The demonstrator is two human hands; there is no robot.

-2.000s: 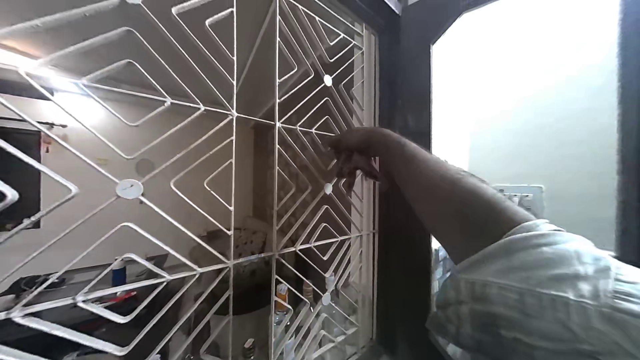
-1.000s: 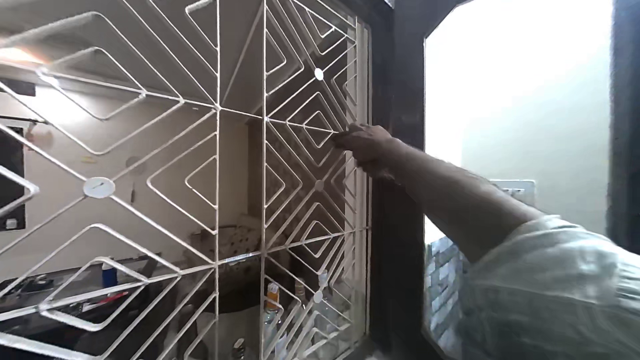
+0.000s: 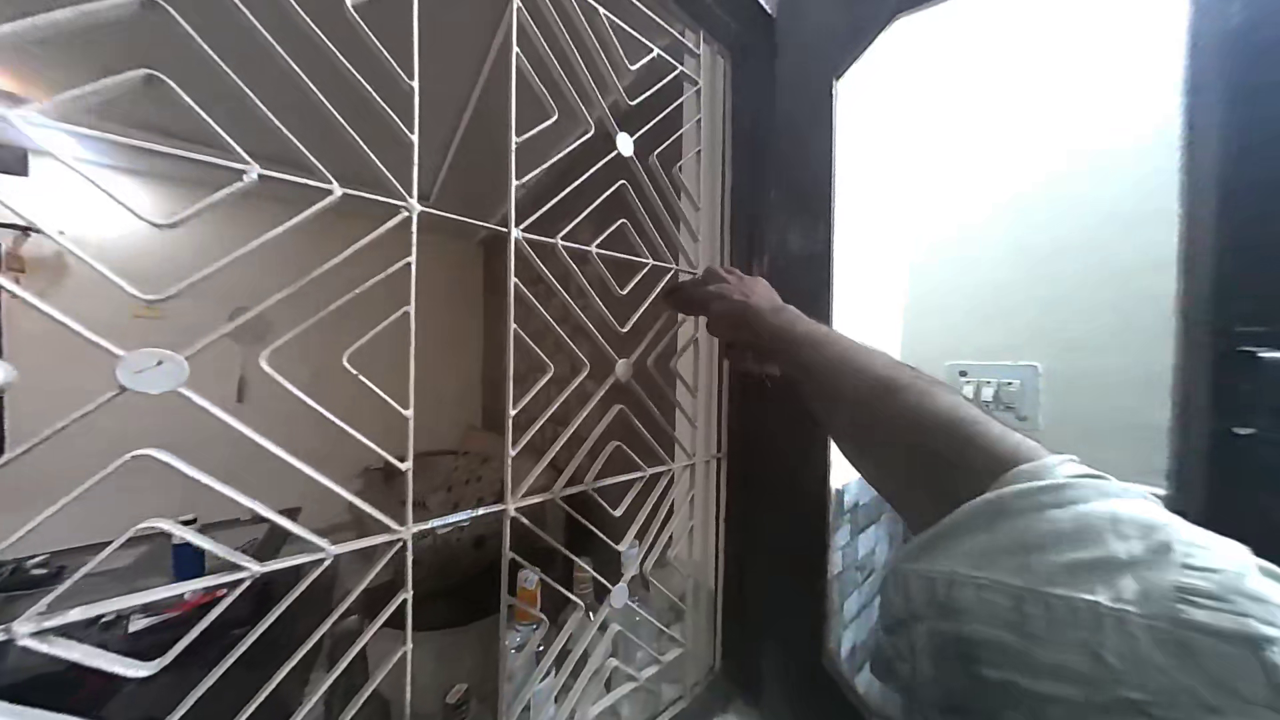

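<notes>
My right hand [image 3: 728,305] reaches in from the right on an outstretched arm in a pale sleeve. Its fingers are at a horizontal bar of the white metal window grille [image 3: 413,300], near the grille's right edge; whether they grip the bar or only touch it, I cannot tell. The grille has nested diamond shapes with round white discs [image 3: 152,370] at the crossings. Glass appears to lie behind it. Beside my hand stands the dark window frame [image 3: 765,480]. My left hand is out of view.
At the right, an opening shows a pale wall with a switch plate [image 3: 993,392]. Through the grille are a blue cylindrical container [image 3: 187,550], a red object [image 3: 195,604], an orange-labelled bottle [image 3: 527,597] and other bottles.
My right hand stays near the grille's right edge; its fingers hung more loosely two seconds ago and now point left toward the bar. The view has shifted slightly.
</notes>
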